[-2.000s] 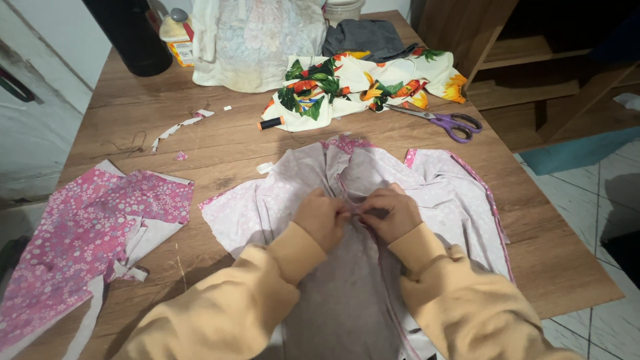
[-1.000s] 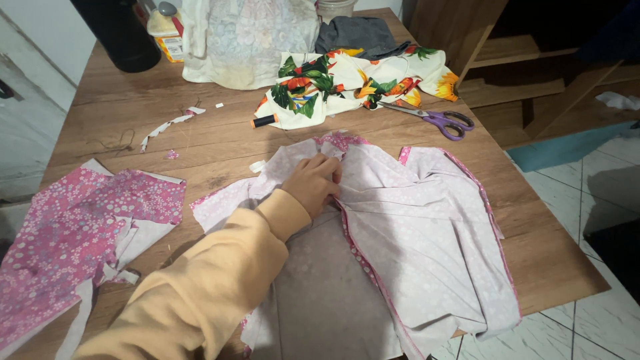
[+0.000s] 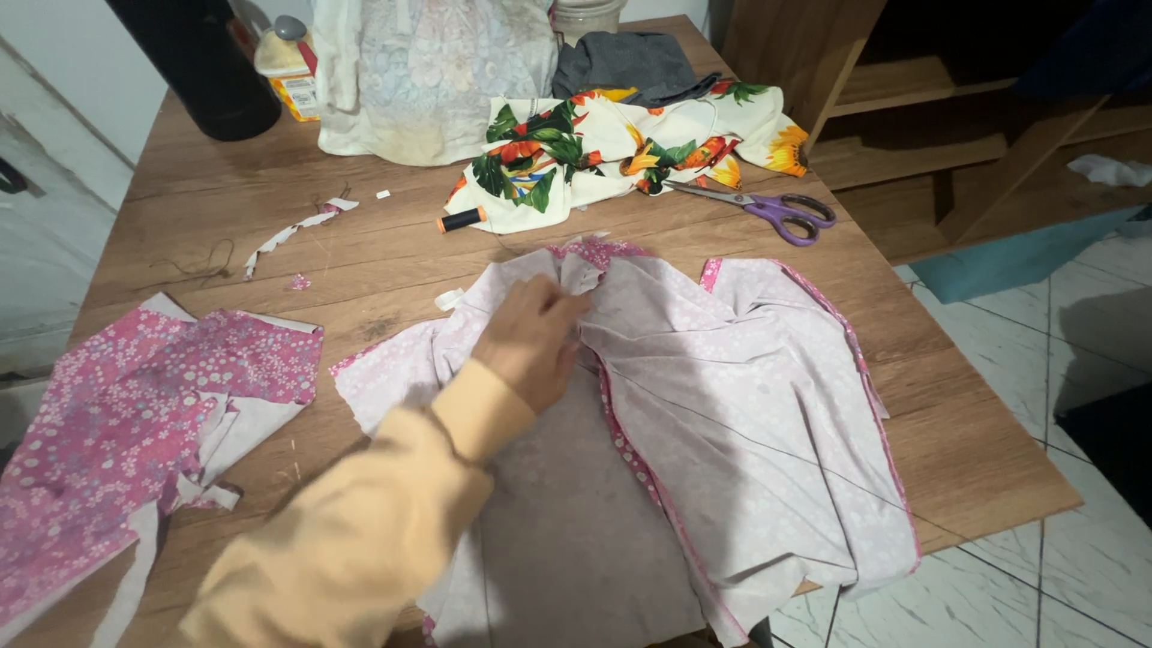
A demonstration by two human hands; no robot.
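A pink floral garment [image 3: 747, 405], its pale inner side up, lies over the front of the wooden table, with pink edging down its middle and right side. My left hand [image 3: 533, 340] holds the garment by its seam near the top middle, fingers closed on the fabric. A dark thread runs from near that hand across the right part to the lower right. My right hand is out of view. Behind the garment are a spool of dark thread [image 3: 461, 220] and purple-handled scissors [image 3: 781, 212], whose blades touch a cloth with a tropical flower print [image 3: 621, 148].
At the left lies another pink floral piece [image 3: 153, 405] with loose strips. Fabric scraps [image 3: 301, 225] lie behind it. At the back stand a black bottle [image 3: 202, 67], a tub [image 3: 290, 76], a white lacy cloth [image 3: 432, 81] and a grey cloth [image 3: 621, 65]. Wooden shelves [image 3: 918, 153] stand at right.
Both hands were together at the garment's top middle two seconds ago; my right hand has since left the view. The garment's right part now lies more spread out.
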